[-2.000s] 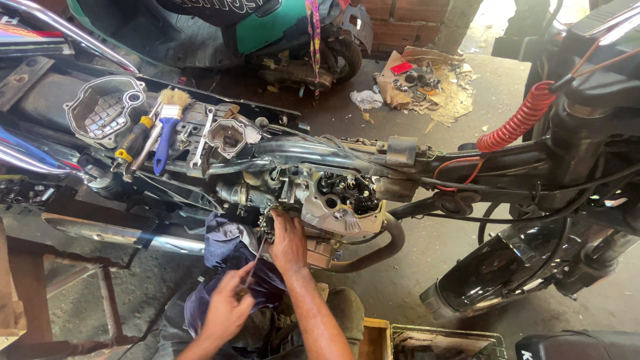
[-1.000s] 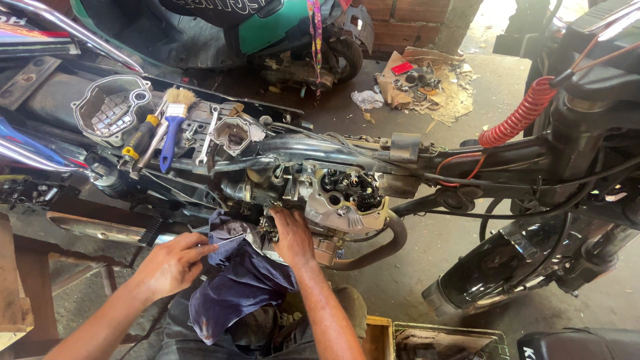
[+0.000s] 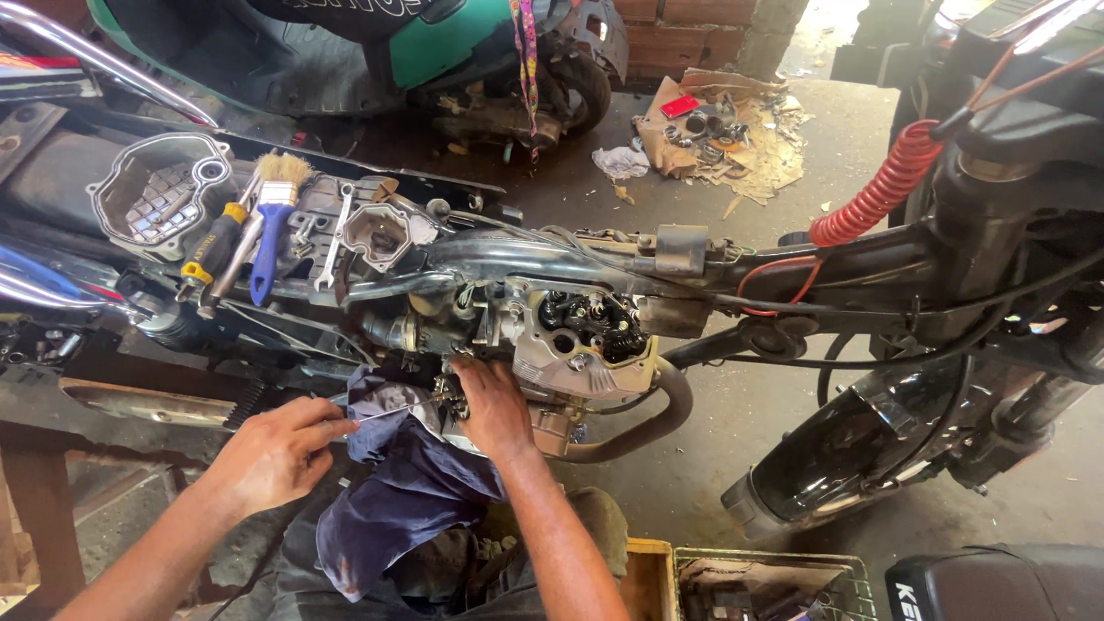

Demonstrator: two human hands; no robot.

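Note:
My left hand [image 3: 280, 453] grips a thin metal tool [image 3: 392, 412], its shaft pointing right at a small metal part [image 3: 450, 392] low on the engine. My right hand [image 3: 496, 405] is on that part, fingers curled around its right side; whether it is loose or mounted is hidden. Just right of it sits the opened cylinder head [image 3: 582, 345] with its valve gear showing. A dark blue cloth [image 3: 405, 492] hangs below my hands over my lap. The curved exhaust pipe [image 3: 677, 405] runs from the head.
On the motorcycle frame lie an engine cover [image 3: 159, 194], a yellow-black screwdriver [image 3: 214, 246], a blue-handled brush [image 3: 274, 233], a wrench [image 3: 335, 237] and a small cover [image 3: 378, 235]. Parts rest on cardboard [image 3: 673, 155] on the floor. A crate [image 3: 768, 561] stands below; a green scooter [image 3: 431, 43] stands behind.
My left hand was nearer the engine part two seconds ago, then moved left; now it is slightly lower, with the tool tip at the part. My right hand has stayed at the part.

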